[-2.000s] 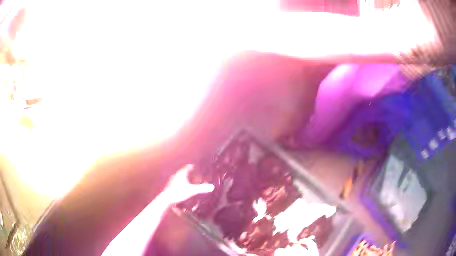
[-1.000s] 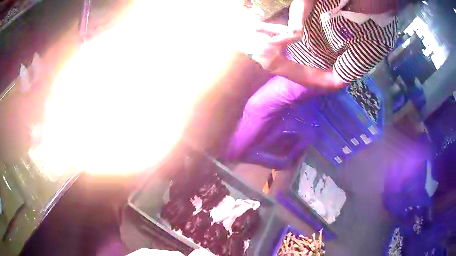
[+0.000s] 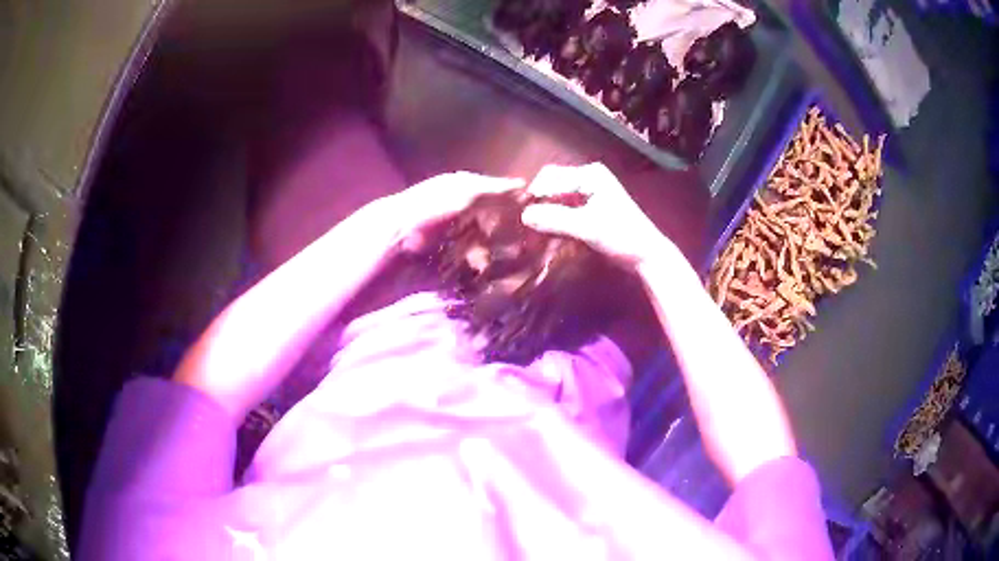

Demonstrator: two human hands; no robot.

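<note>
A black ragged skirt (image 3: 509, 290) with a jagged hem hangs in front of my lap, with small pale patches showing in it. My left hand (image 3: 455, 203) holds it at its upper left edge. My right hand (image 3: 581, 208) pinches its upper right edge between thumb and fingers. The fingers of both hands are close together at the top. Whether a figure part sits inside the skirt I cannot tell.
A grey-green tray (image 3: 548, 82) with dark skirts and a white liner stands ahead. A blue crate of tan limb-like pieces (image 3: 805, 230) is to the right, with a smaller pile of pieces (image 3: 934, 408) beyond it. The film-covered table edge (image 3: 49, 274) is at the left.
The view has turned down to my lap, and the glare and the other person have left the picture. Both my hands now show, holding a black skirt.
</note>
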